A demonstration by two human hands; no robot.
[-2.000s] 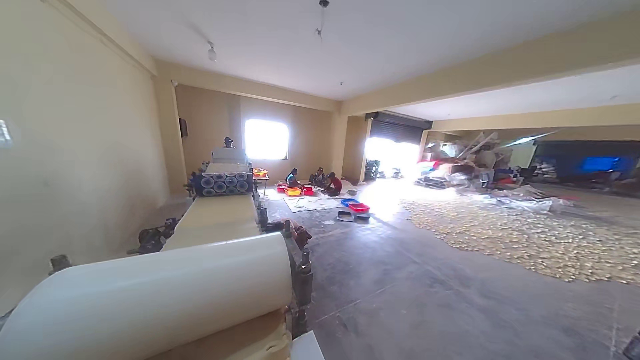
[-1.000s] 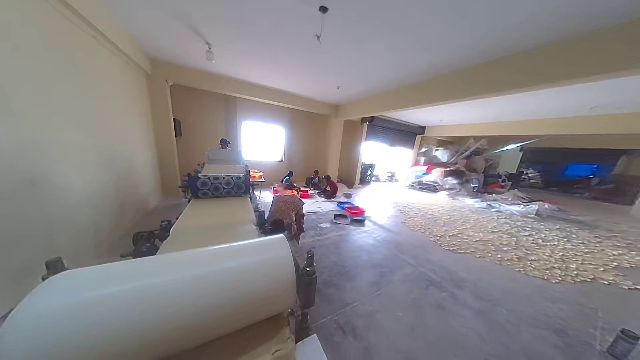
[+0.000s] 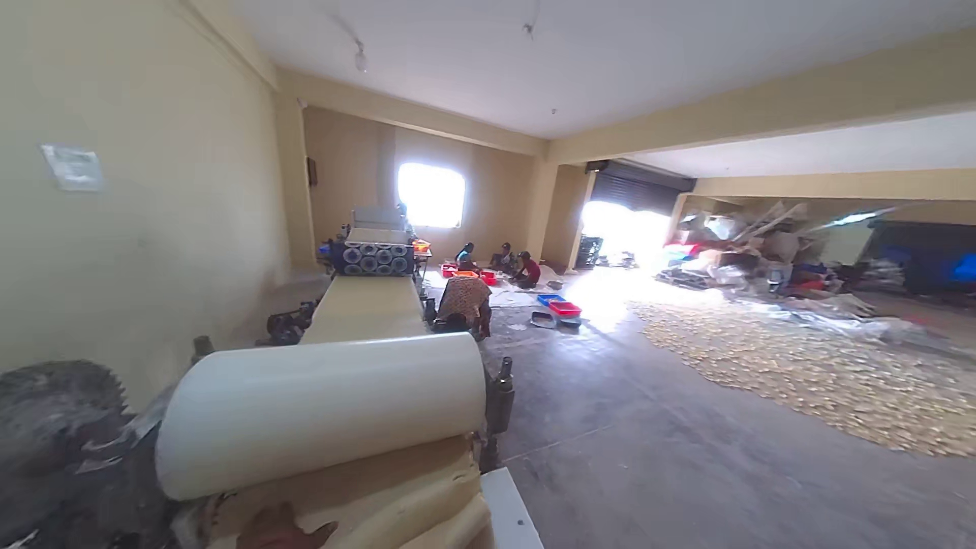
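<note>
At the bottom edge, my left hand point(image 3: 282, 528) lies against a folded sheet of pale dough point(image 3: 366, 492), its thumb apart from the fingers. Only part of that hand shows, and it does not appear to grip anything. Just beyond it is a wide, smooth white roller point(image 3: 328, 408) of a sheeting machine. A flat pale sheet point(image 3: 370, 305) runs on from the roller to a set of several smaller rollers point(image 3: 375, 259) at the machine's far part. My right hand is out of view.
A large toothed gear point(image 3: 57, 419) stands at the left. A person point(image 3: 463, 303) bends beside the machine's right side. Farther off, several people sit near red trays point(image 3: 564, 309). Many small pale pieces point(image 3: 808, 366) cover the floor at right. A white panel point(image 3: 507, 507) juts out below the roller.
My left hand has come into view at the bottom, on the dough. The person beside the machine, partly hidden two seconds ago, now shows more, bent over. The view has turned left.
</note>
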